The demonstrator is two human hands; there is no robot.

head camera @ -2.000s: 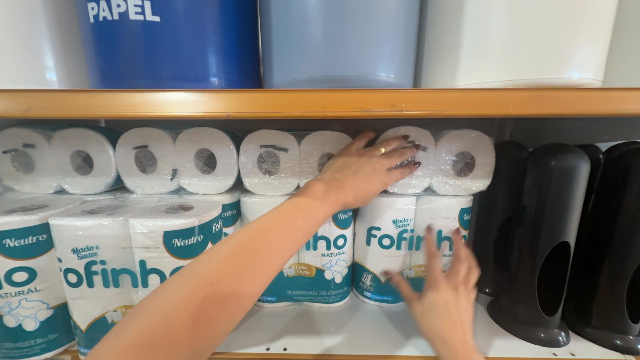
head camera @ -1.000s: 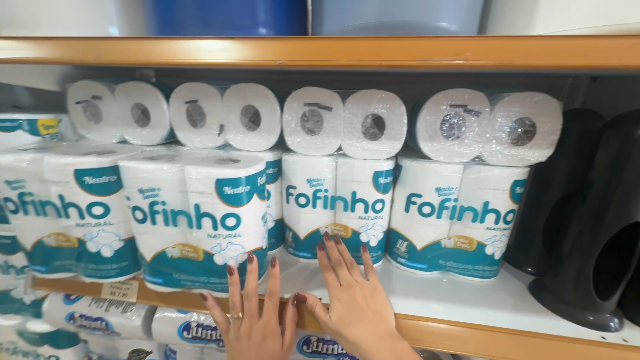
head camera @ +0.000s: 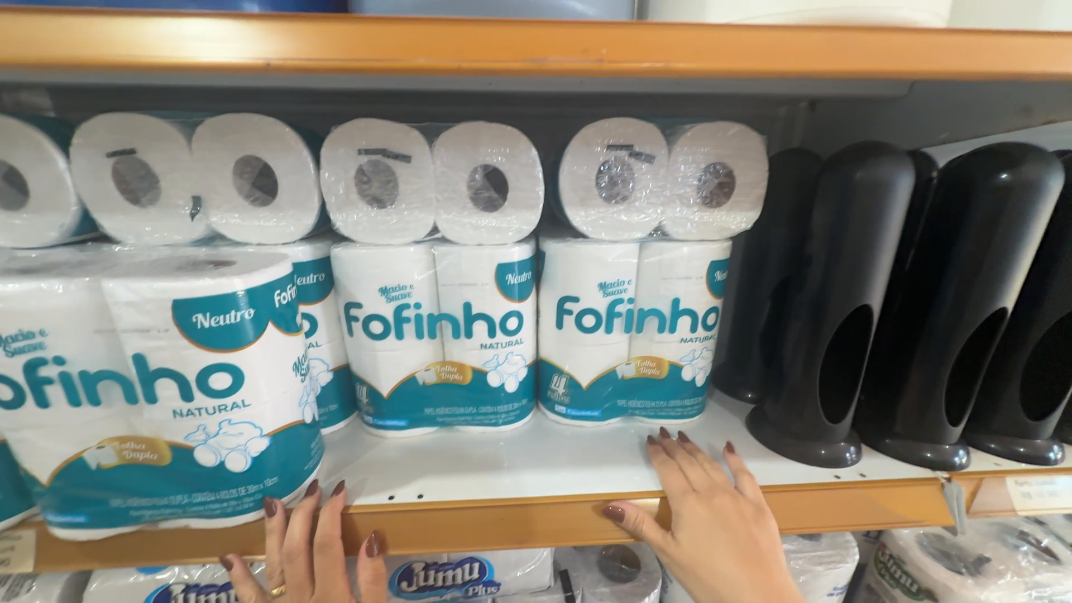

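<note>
My left hand (head camera: 306,553), with a ring on one finger, is at the shelf's front edge, fingertips by the lower right corner of a front Fofinho toilet paper pack (head camera: 159,385). My right hand (head camera: 712,511) rests with its fingers on the white shelf surface and its thumb at the orange edge, holding nothing. Behind it stands an upright toilet paper pack (head camera: 632,331), with another upright pack (head camera: 435,335) to its left. Packs lying on their sides, such as this one with roll ends facing out (head camera: 662,180), top the upright ones.
Black dispensers with oval openings (head camera: 837,310) stand at the right. The orange shelf edge (head camera: 519,523) runs below the packs, and another orange shelf edge (head camera: 536,46) crosses above. Jumu Plus paper packs (head camera: 469,576) sit on the level below.
My hands were on and before the packs at first, then low before the middle packs. They are now apart, with my right hand further right on the shelf. The view has shifted.
</note>
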